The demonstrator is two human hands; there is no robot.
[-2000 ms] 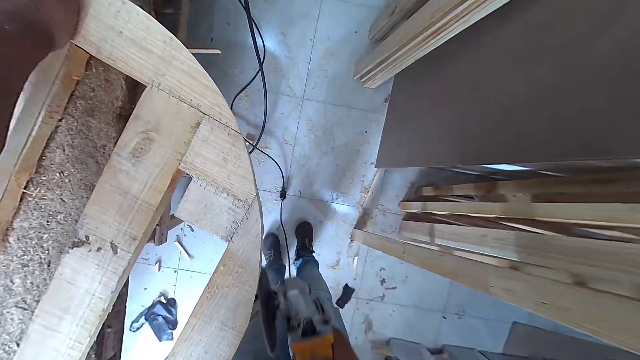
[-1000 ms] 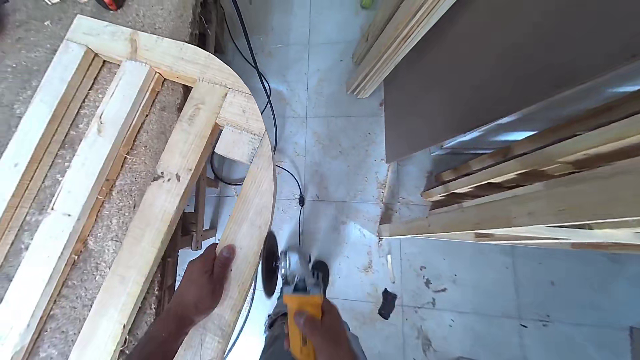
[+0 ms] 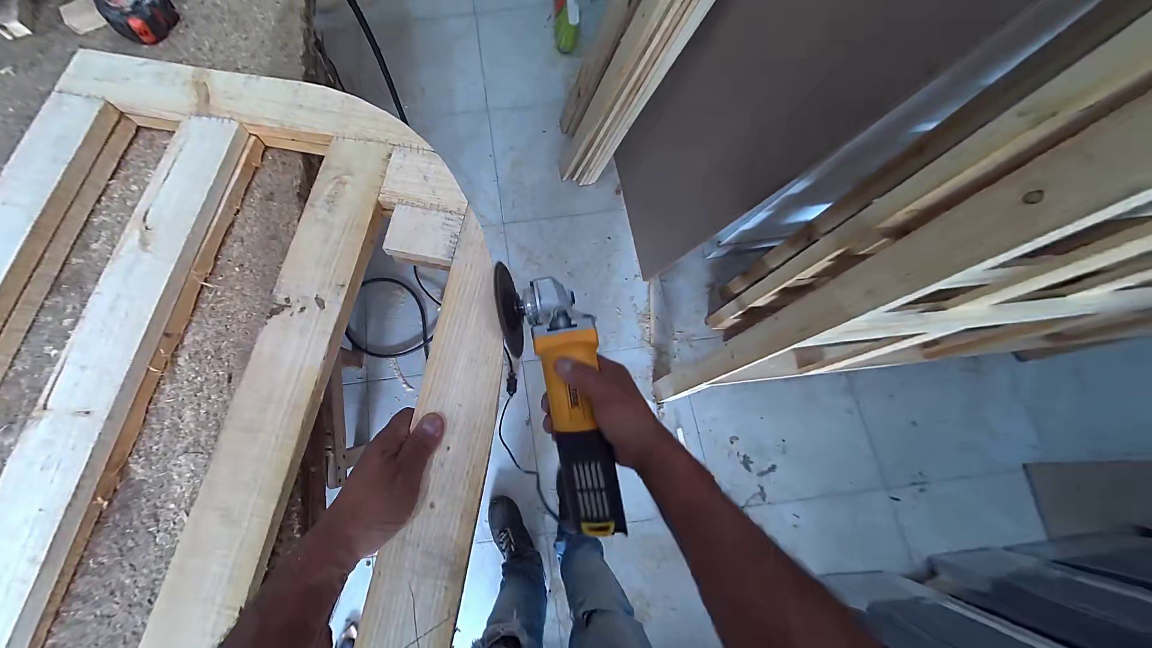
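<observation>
My right hand [image 3: 605, 405] grips the yellow and black body of an angle grinder [image 3: 572, 382]. The grinder's dark disc [image 3: 508, 309] stands on edge against or very near the outer curved edge of a wooden frame [image 3: 459, 360]; whether they touch I cannot tell. My left hand [image 3: 387, 481] holds the inner edge of that curved board, thumb on top. Straight wooden slats [image 3: 306, 261] run across the frame, and a small wood block [image 3: 423, 234] sits in its corner.
The frame lies on a rough, speckled slab [image 3: 207, 297]. A power cord [image 3: 517, 450] hangs beside my legs. Long timber pieces [image 3: 900, 252] and a large brown panel [image 3: 765, 99] stand at the right. A red and black tool [image 3: 139, 18] lies at the upper left.
The left hand has moved onto the curved board since the oldest frame. The grinder has come up from low in the view to alongside the board's edge. The view has shifted.
</observation>
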